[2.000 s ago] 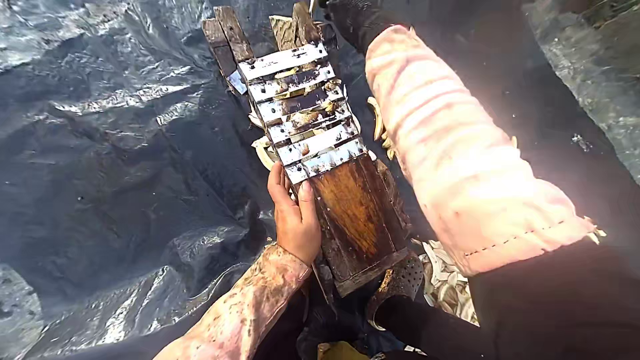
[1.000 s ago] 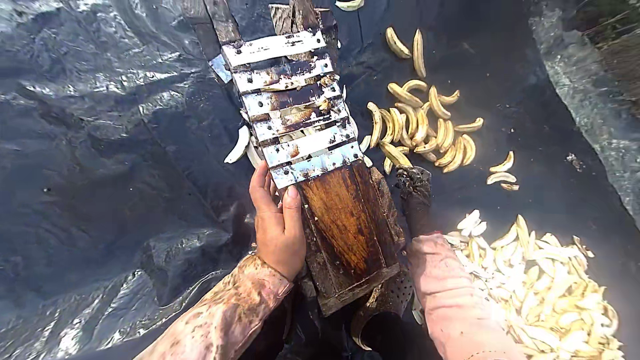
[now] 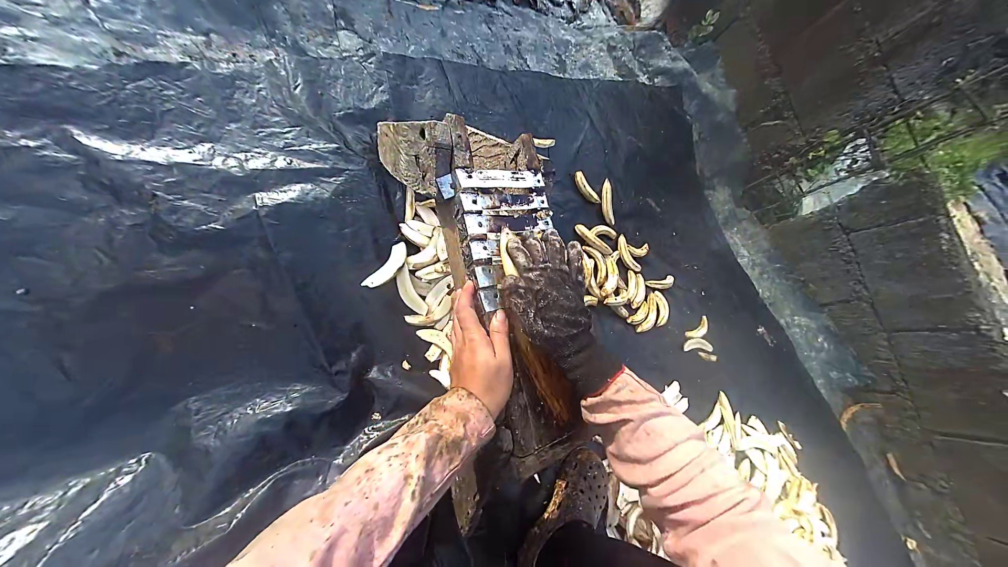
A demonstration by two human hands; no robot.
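Observation:
A wooden slicing board (image 3: 543, 386) with several metal blades (image 3: 500, 179) across it stands tilted before me, its far end by a weathered wood block (image 3: 409, 153). My bare left hand (image 3: 479, 354) grips the board's left edge beside the lower blades. My right hand (image 3: 551, 295), in a dark, dirty glove, lies flat over the blades, fingers pointing away. A peeled banana (image 3: 508, 253) shows under its left edge; the palm hides the rest. Long pale banana slices (image 3: 421, 291) lie left of and under the board.
Several peeled bananas (image 3: 622, 272) lie right of the board on black plastic sheeting (image 3: 197, 315). A larger heap of peeled bananas (image 3: 772, 465) is at the lower right. A perforated shoe (image 3: 579, 488) stands by the board's near end. Dark paving (image 3: 929, 315) borders the sheeting.
My gloved right hand has moved from right of the board onto the blades, with a banana under it. My left hand still holds the left edge. The view has shifted widely.

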